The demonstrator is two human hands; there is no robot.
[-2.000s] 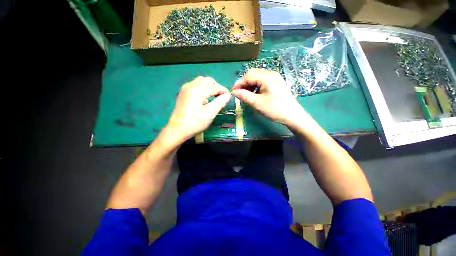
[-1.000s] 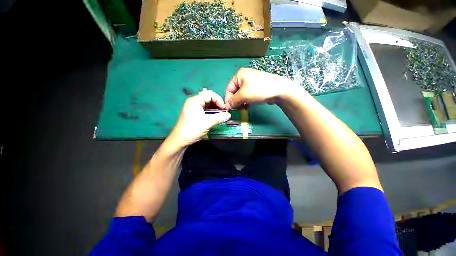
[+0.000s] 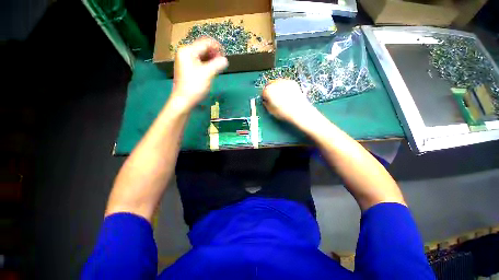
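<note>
My left hand (image 3: 196, 65) is raised over the front edge of the open cardboard box (image 3: 219, 62), its thumb and fingers curled near each other; it is blurred and no held part can be made out. My right hand (image 3: 283, 98) is low over the mat at the near edge of the loose pile of components (image 3: 277, 73), fingers curled down and their tips hidden. The circuit-board jig (image 3: 235, 131) lies uncovered at the near table edge, between two masking tape strips (image 3: 254, 123), with a thin crossbar and a small red piece.
A clear plastic bag of components (image 3: 342, 74) lies right of the pile. A white-framed tray (image 3: 402, 98) at the far right holds another heap and circuit-board pieces (image 3: 465, 106). Pale flat boxes (image 3: 303, 24) stand behind. The green mat (image 3: 158, 109) has dark stains.
My hands were together over the jig and have parted. My left hand has moved up and left to the cardboard box, my right hand right to the loose pile. The jig is now uncovered.
</note>
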